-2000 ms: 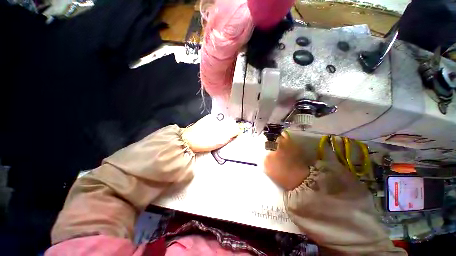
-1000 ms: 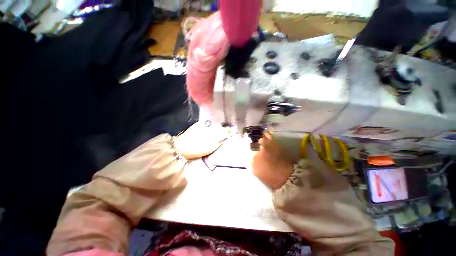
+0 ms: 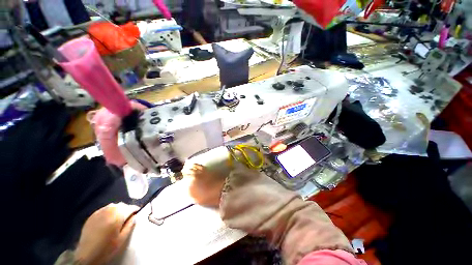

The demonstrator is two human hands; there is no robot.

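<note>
The white sewing machine (image 3: 181, 137) stands in front of me with its needle area at the lower left of the head. My left hand (image 3: 106, 227) is at the lower left, blurred, with the edge of black cloth (image 3: 150, 197) at its fingertips; the cloth runs up toward the presser foot. My right hand (image 3: 206, 182) lies just right of the needle area, fingers bent, over the white machine bed (image 3: 181, 233). Whether it holds anything is hidden. Yellow-handled scissors (image 3: 247, 156) lie beside the right wrist.
A black garment heap (image 3: 52, 207) fills the left. A pink tube (image 3: 96, 72) and pink thread (image 3: 107, 134) stand at the machine's left end. A lit phone (image 3: 303, 157) and orange item (image 3: 278, 147) lie right of the scissors. Orange-red cloth (image 3: 347, 207) is at lower right.
The view has swung up and right, showing more of the workshop. My left hand has moved away from the needle toward the lower left. My right hand stays near the needle.
</note>
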